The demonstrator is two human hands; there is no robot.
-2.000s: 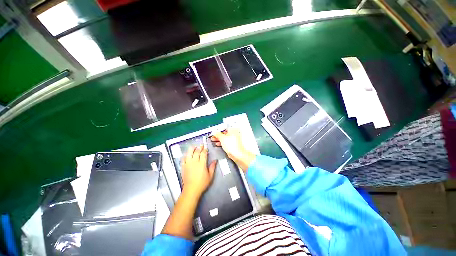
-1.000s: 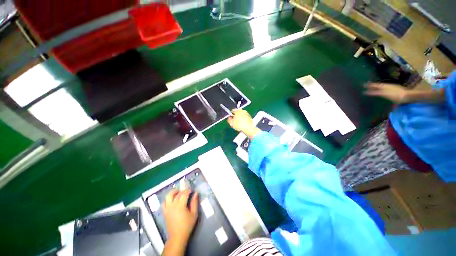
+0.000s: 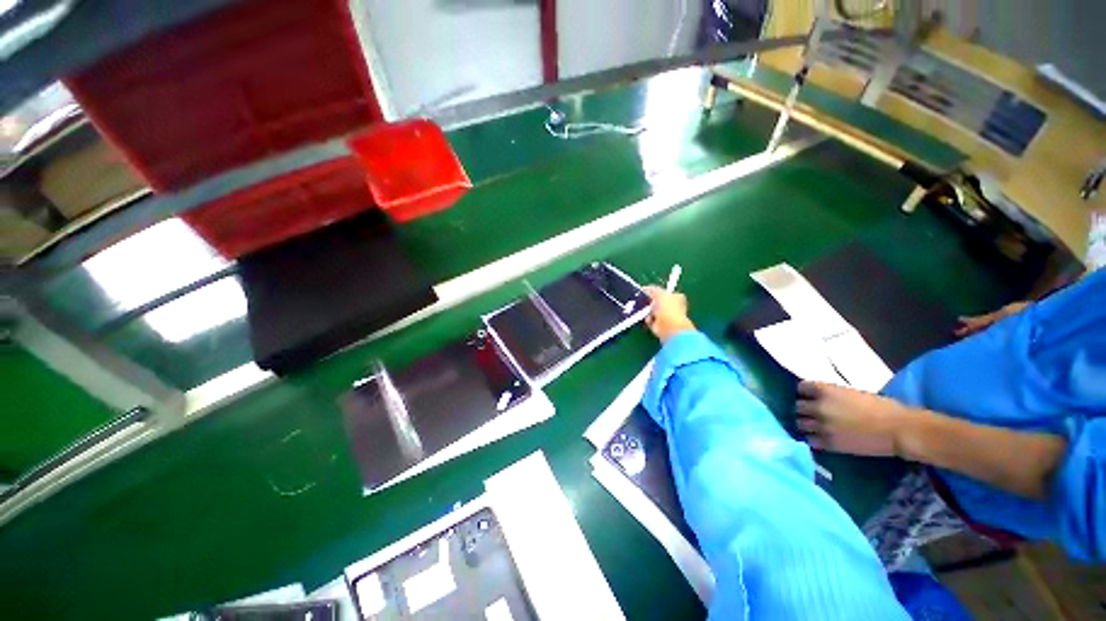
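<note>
My right hand is at the right corner of a glossy dark printed panel. A thin white tool sticks up from its fingers; whether they also grip the panel is unclear. A second printed panel on white backing lies to its left. The black panel with white patches lies at the bottom edge, beside a long white strip. Another printed panel is partly hidden under my right sleeve. My left hand is not in view.
A person in a blue smock has a hand near white cards on a black sheet, right. A small red tray, red bins and black sheets lie beyond the bench's pale edge.
The view has shifted away from the patched panel, and my left hand has left the picture. My right hand went from that panel to the far printed panel's corner. The other person's hands came nearer.
</note>
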